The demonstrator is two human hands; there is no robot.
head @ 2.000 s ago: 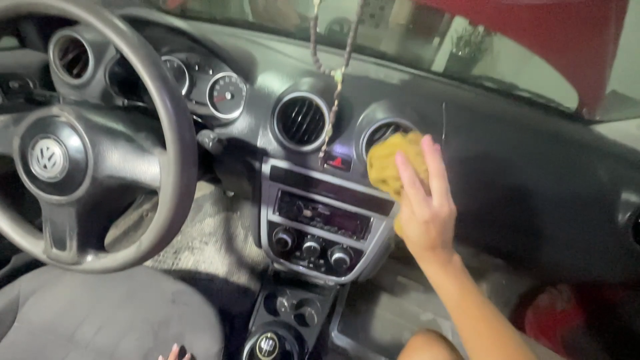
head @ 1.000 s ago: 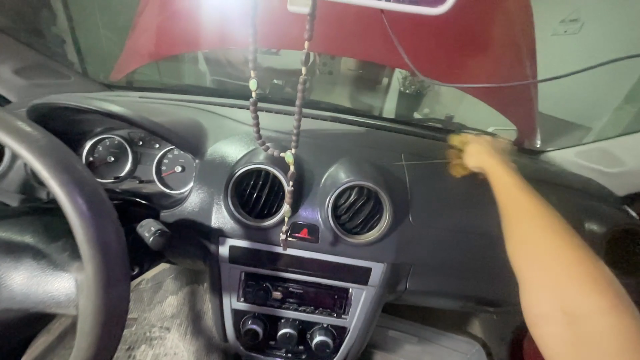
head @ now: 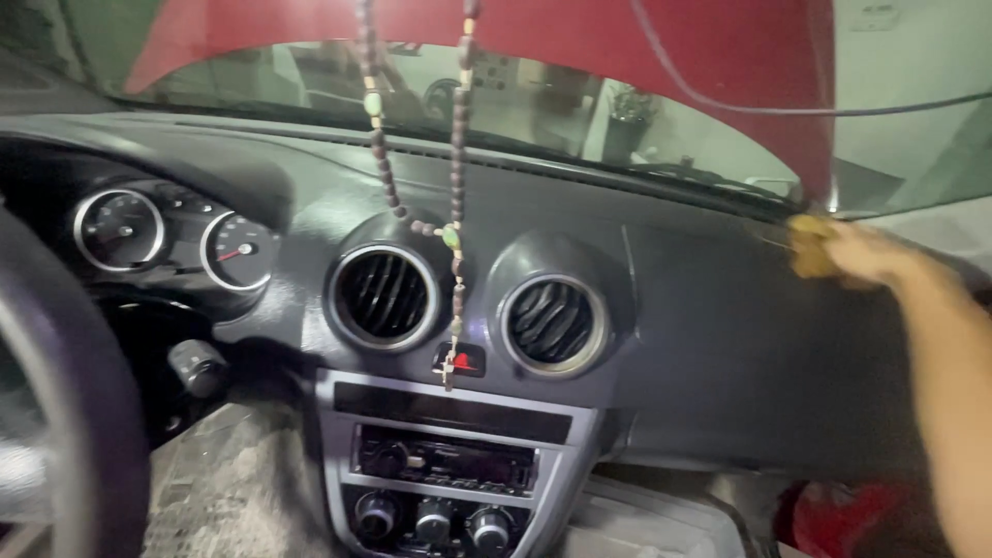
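My right hand (head: 864, 252) grips a yellow sponge (head: 812, 246), which rests against the far right of the black dashboard (head: 713, 333), close to the base of the windshield. The hand is a little blurred and its arm comes in from the right edge. Left of the sponge, a thin pale line runs over the dashboard top. Two round air vents, the left one (head: 384, 297) and the right one (head: 554, 324), sit mid-dashboard above the car radio (head: 446, 461). My left hand is out of the frame.
A beaded rosary (head: 457, 170) hangs in front of the vents. The steering wheel (head: 77, 387) fills the lower left, beside a column stalk (head: 198, 368). Beyond the windshield stands a raised red hood (head: 697, 46), with a cable (head: 744, 108) across it. A red object (head: 845, 519) lies low at right.
The right hand has moved with the sponge from the right air vent to the far right of the dashboard, near the windshield. The view has shifted upward and closer. Left fingertips, seen earlier, have left view.
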